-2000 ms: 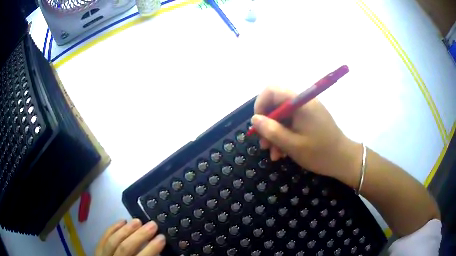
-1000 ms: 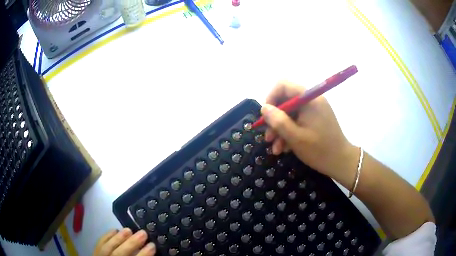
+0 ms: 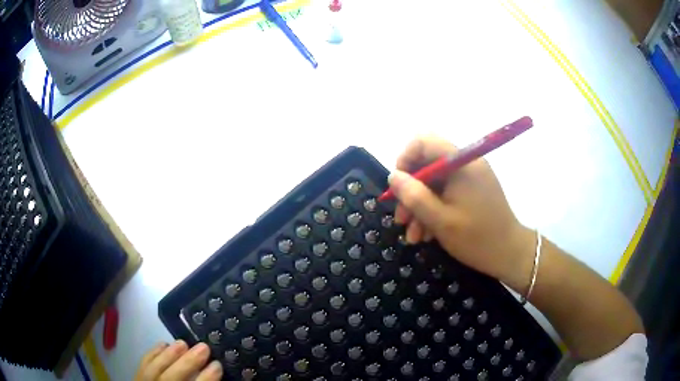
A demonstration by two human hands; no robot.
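Observation:
A black component tray (image 3: 246, 232) lies tilted in front of me, with rows of silvery round components (image 3: 301, 299) in its pockets. My right hand (image 3: 462, 205) holds a red marker pen (image 3: 477, 149), its tip at a component near the tray's upper right corner. My left hand (image 3: 179, 363) is cut off by the lower edge of the picture; its fingers rest at the tray's left edge. The thumb is not visible.
A tall black tray stack (image 3: 82, 275) stands on cardboard (image 3: 112, 238) at the left, a red piece (image 3: 111, 327) beside it. Behind are a desk fan (image 3: 97, 37), a white bottle (image 3: 181, 21), a blue pen (image 3: 291, 36) and a small dropper bottle (image 3: 334, 30).
The pen tip has moved from the top row's end to a component in the second row. The whole view has shifted, so tray and stack appear further left.

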